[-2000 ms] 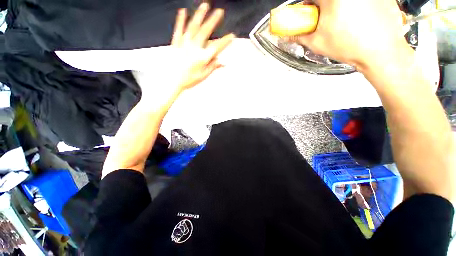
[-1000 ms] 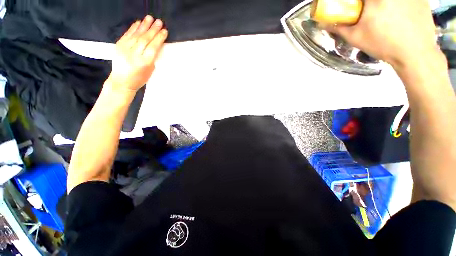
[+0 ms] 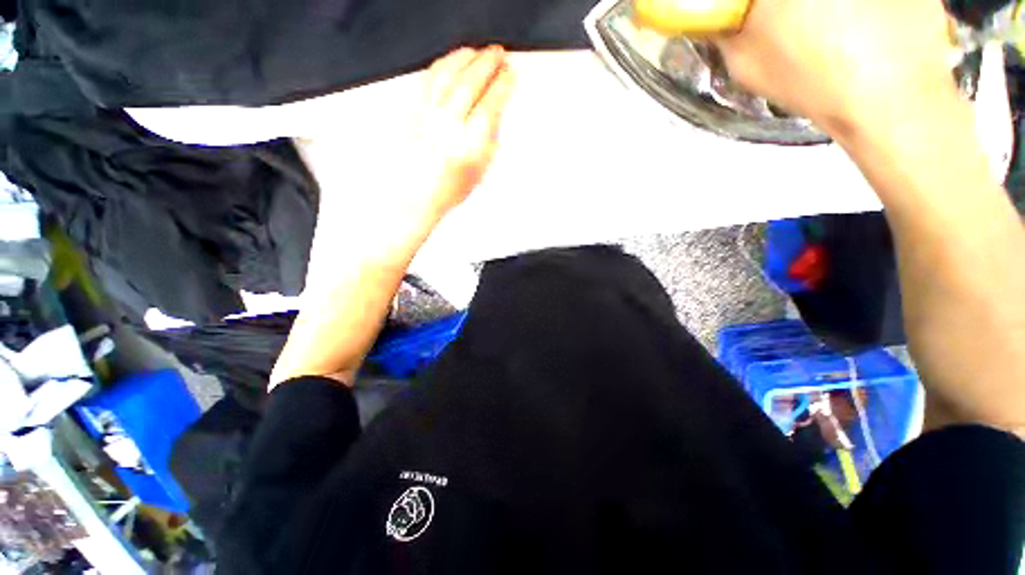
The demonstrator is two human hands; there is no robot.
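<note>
A black garment point(image 3: 281, 51) lies across the far side of the white ironing board point(image 3: 584, 169), its near edge running along the white surface. My left hand point(image 3: 461, 129) rests on the board with its fingertips at the garment's edge; whether they pinch the cloth cannot be told. My right hand point(image 3: 849, 62) is closed around the orange handle of the steam iron point(image 3: 719, 96). The iron stands on the right part of the board, its pointed tip towards the left near the garment's edge. The top of the handle is cut off by the picture's rim.
Crumpled black cloth point(image 3: 202, 225) hangs at the left and below the board. A blue crate point(image 3: 832, 382) with small items stands on the speckled floor point(image 3: 719, 275) at the lower right. Another blue container point(image 3: 152, 432) is at the lower left, beside pale cloth point(image 3: 45, 359).
From a second ago, my left hand has moved right along the garment's edge, and the iron in my right hand has shifted left. The garment's near edge now slants more.
</note>
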